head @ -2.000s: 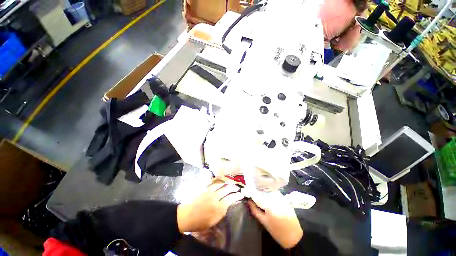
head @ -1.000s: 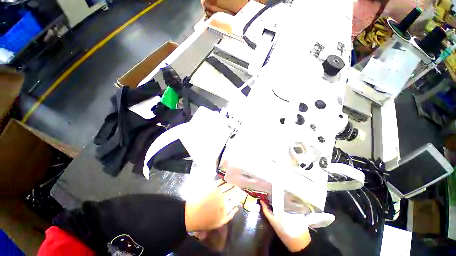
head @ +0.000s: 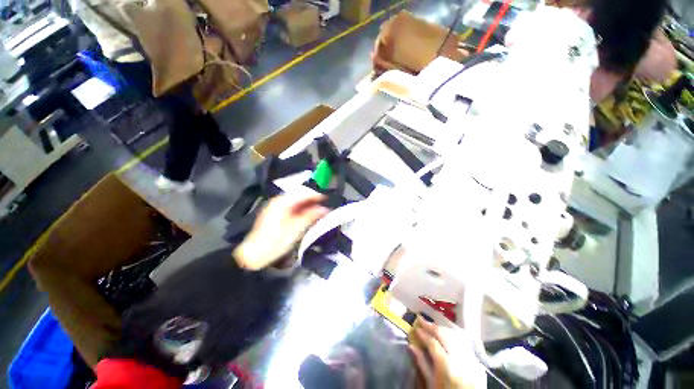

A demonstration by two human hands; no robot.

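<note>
The white industrial sewing machine (head: 495, 190) has a red mark and a yellow part (head: 392, 310) near its needle area. My left hand (head: 280, 229) is blurred and reaches over the heap of black fabric pieces (head: 285, 169), left of the machine head. Its fingertips are at the heap near the green item (head: 323, 175); whether they grip a piece cannot be told. My right hand (head: 440, 351) is beside the needle area, its fingertips by the yellow part. What it holds is hidden. Black strips with pale lines (head: 586, 338) lie right of the machine.
An open carton (head: 99, 235) with dark pieces stands at the left, a blue bin (head: 47, 353) below it. More cartons (head: 411, 45) stand behind the table. A person carrying brown items (head: 183, 129) walks in the aisle. Another person is partly visible behind the machine.
My left hand has left the needle area and moved left and up to the black heap. My right hand stays by the needle area. The view has shifted left, and a walking person now shows.
</note>
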